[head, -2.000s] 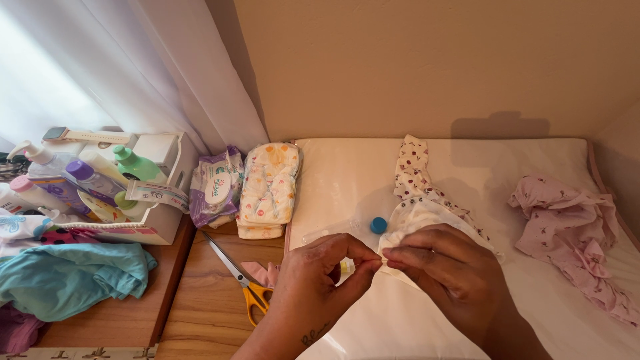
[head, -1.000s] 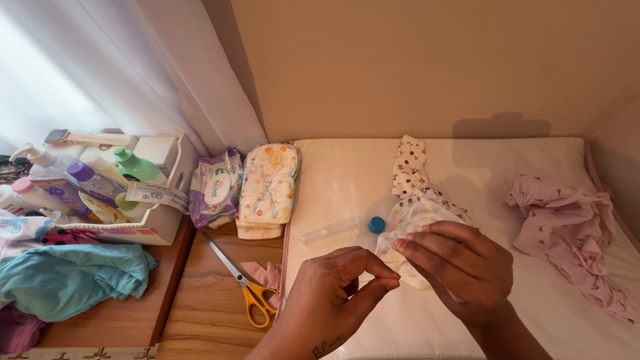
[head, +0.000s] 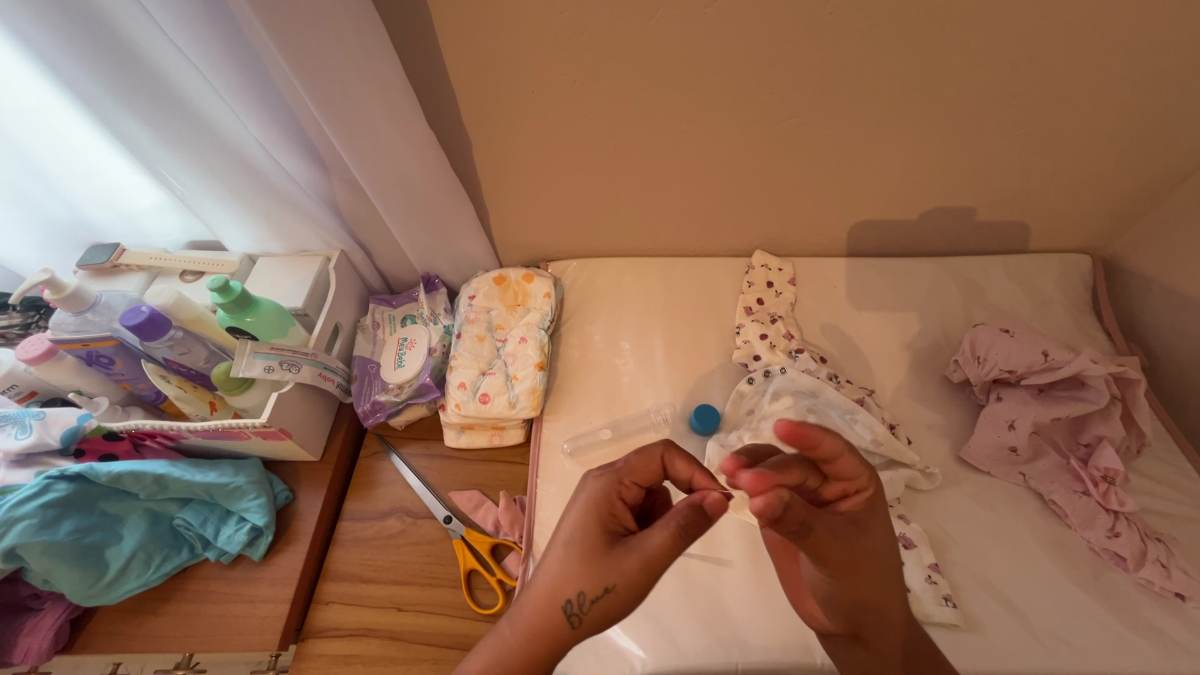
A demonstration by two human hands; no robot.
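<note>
My left hand (head: 637, 525) pinches a thin, needle-like item (head: 724, 492) between thumb and forefinger. Close on its right, my right hand (head: 816, 516) has its fingers bent and partly spread near the item's tip; whether it holds thread cannot be seen. Behind the hands, a white baby garment with a floral print (head: 767, 319) and snaps lies on the padded changing mat (head: 637, 309), partly hidden by my right hand. A blue cap (head: 704, 419) and a clear plastic tube (head: 619, 433) lie left of the garment.
Orange-handled scissors (head: 459, 534) lie on the wooden surface beside a pink cloth scrap (head: 487, 514). Diapers (head: 502, 347) and a wipes pack (head: 403, 352) stand behind. Left are a white organizer (head: 319, 412) with bottles and a turquoise cloth (head: 131, 525). A pink garment (head: 1050, 403) lies right.
The fingers of my right hand have lifted and spread somewhat. The clear tube, mostly hidden by my left hand two seconds ago, now shows.
</note>
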